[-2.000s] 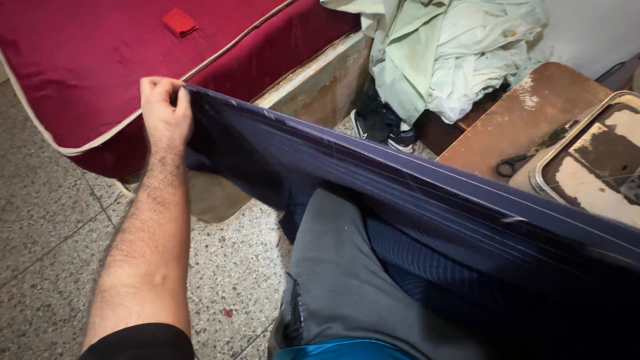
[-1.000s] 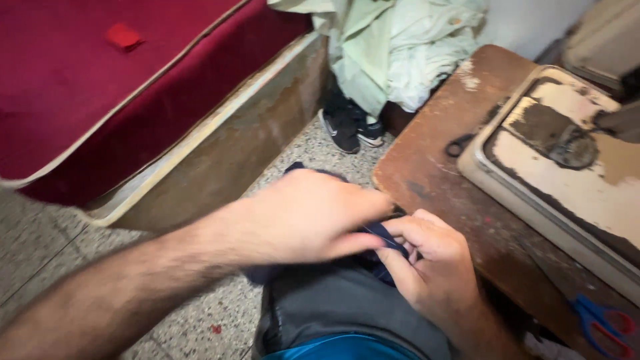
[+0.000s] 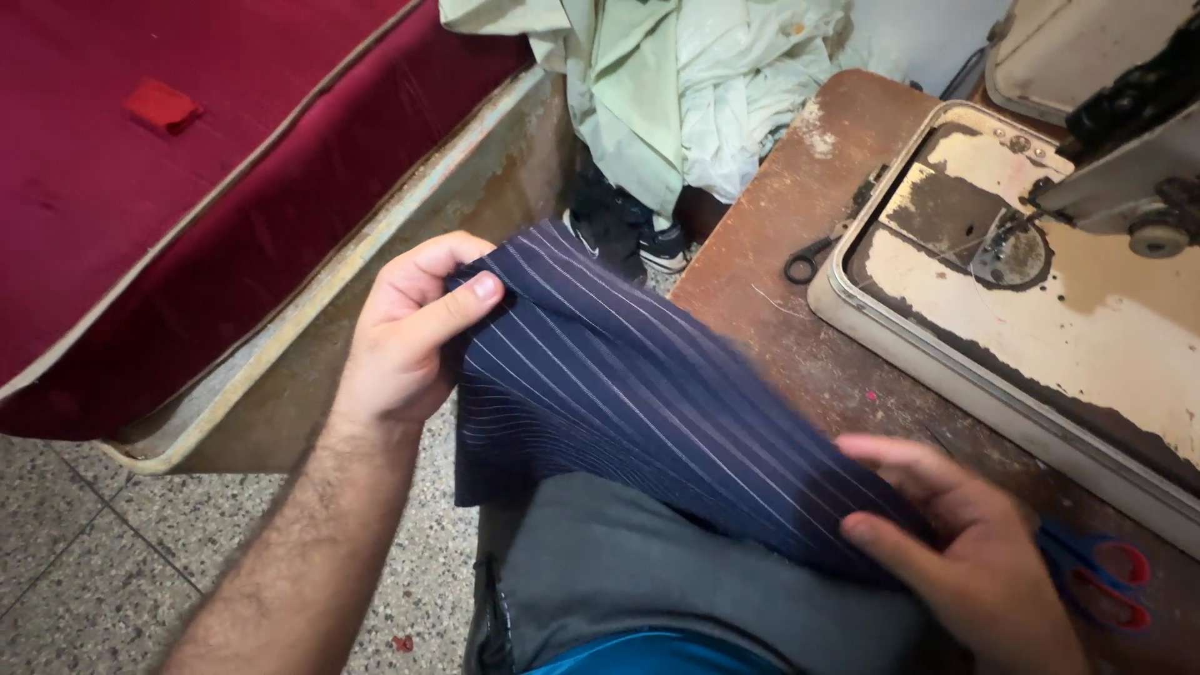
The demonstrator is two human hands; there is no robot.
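Observation:
A navy pinstriped fabric (image 3: 637, 384) is stretched between my two hands, above my lap in grey trousers (image 3: 656, 581). My left hand (image 3: 412, 328) pinches its upper left end between thumb and fingers. At the lower right end, my right hand (image 3: 947, 534) grips the cloth, its thumb on top and its fingers along the far edge. The fabric's lower left part hangs down beside my knee. Right of the cloth, a worn sewing machine (image 3: 1116, 187) stands on a wooden table.
The brown wooden table (image 3: 806, 366) bears black-handled scissors (image 3: 803, 266) and red-and-blue-handled scissors (image 3: 1106, 581). A maroon mattress (image 3: 309, 216) on a worn bed frame (image 3: 225, 403) lies to the left. Pale green and white cloths (image 3: 647, 84) hang over dark shoes (image 3: 661, 246) at the back.
The fabric was a long span held by my left hand, then bunched between both hands. Now my hands have moved apart with a striped stretch of it spread between them.

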